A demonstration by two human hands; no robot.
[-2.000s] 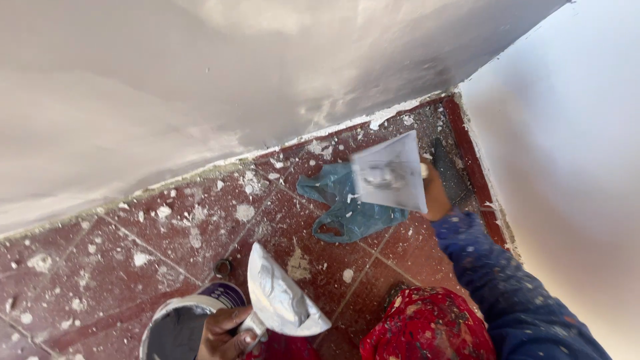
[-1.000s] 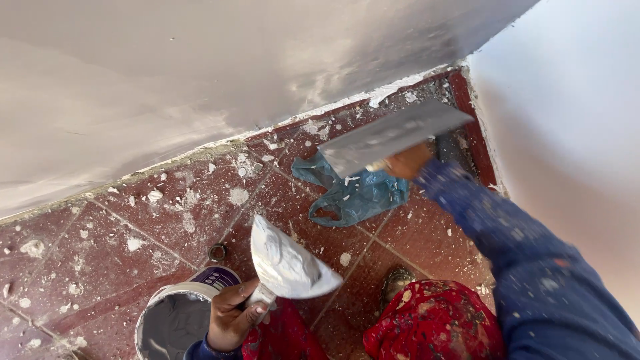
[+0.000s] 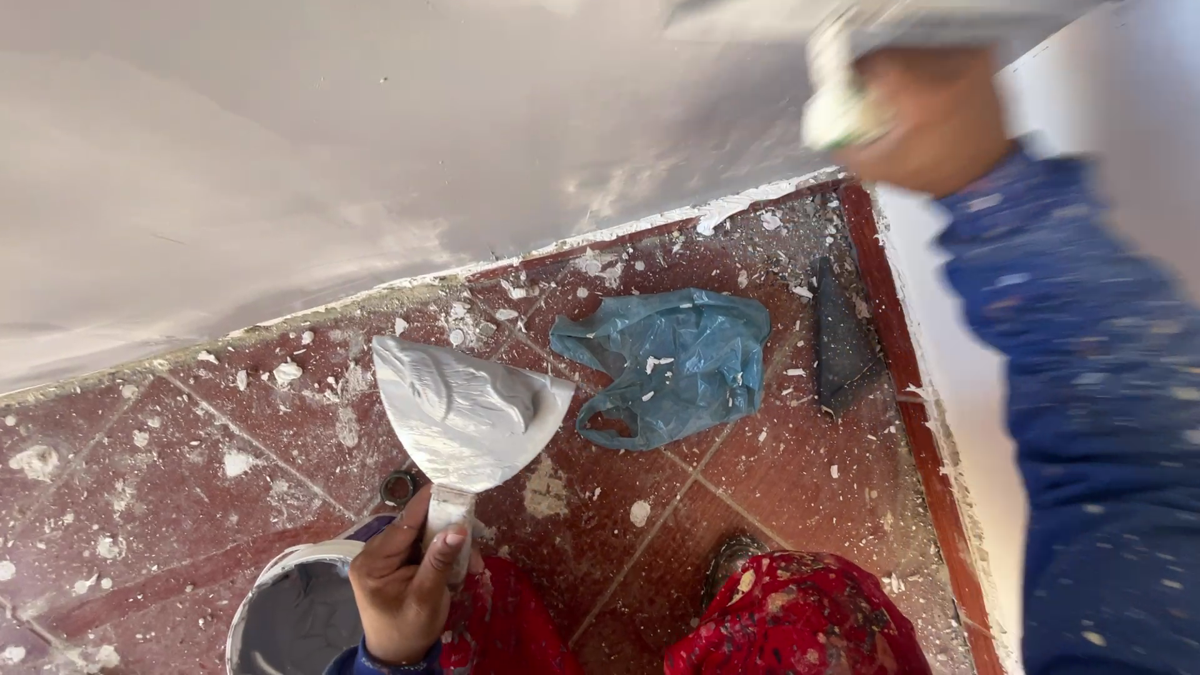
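My left hand (image 3: 408, 572) grips the handle of a wide putty knife (image 3: 469, 403), whose blade faces up and carries a mound of white compound. Beside that hand, at the bottom left, stands a bucket (image 3: 298, 614) holding grey-white compound. At the upper right my right hand (image 3: 928, 122), blurred, is closed on the pale handle of a flat finishing trowel (image 3: 975, 21). The trowel's blade lies across the top edge of the view, against or close to the wall (image 3: 281, 141); contact cannot be told.
A blue plastic bag (image 3: 694, 366) lies on the splattered red tile floor (image 3: 637, 581). Right of it, a dark triangular piece (image 3: 839, 342) rests near the red baseboard (image 3: 895, 328). A small dark ring (image 3: 398, 487) sits by the bucket. A second wall meets the first at right.
My right hand has moved up with the trowel, from above the blue bag to the top of the view. My left hand still holds the loaded putty knife near the bucket.
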